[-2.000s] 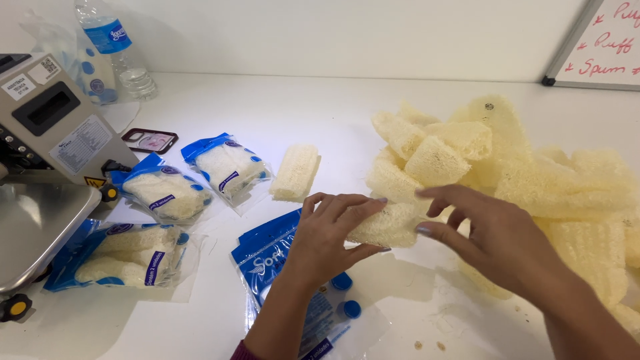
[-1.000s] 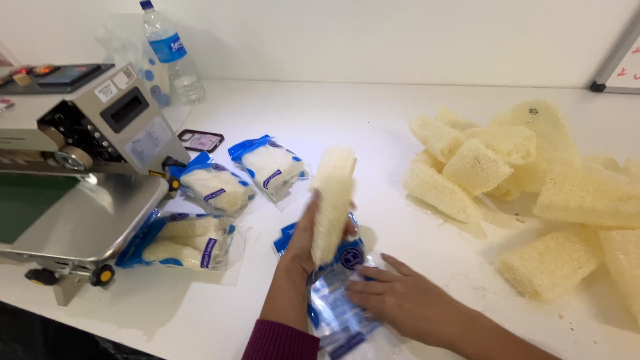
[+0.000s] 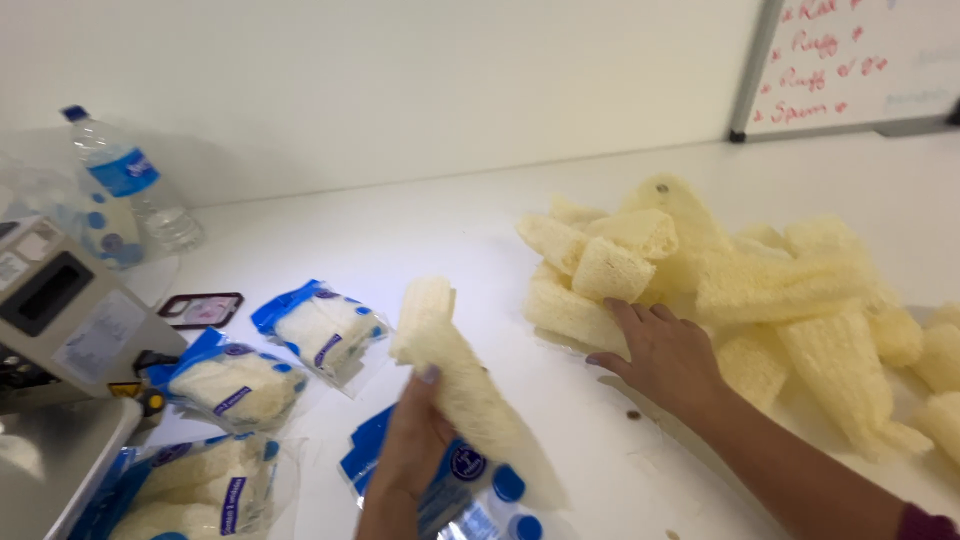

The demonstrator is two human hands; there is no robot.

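A long pale loofah piece [image 3: 476, 401] is held in my left hand [image 3: 420, 427], tilted over the table. Just behind its upper end is another loofah piece [image 3: 429, 296]. Flat blue and clear printed plastic bags [image 3: 480, 495] lie beneath my left hand and forearm. My right hand [image 3: 664, 349] reaches to the near left side of a heap of loofahs [image 3: 780, 285], its fingertips at a short loofah piece [image 3: 611, 270]; whether it grips anything is not clear.
Three filled loofah packs [image 3: 326, 330] lie at the left, by a phone [image 3: 201, 309] and a machine with a metal tray [image 3: 112, 427]. A water bottle [image 3: 135, 180] stands against the wall. A whiteboard [image 3: 855, 67] with red writing leans at the back right.
My right hand has moved from the plastic bags to the loofah heap. My left hand still holds a loofah piece, now tilted the other way. The view has swung right.
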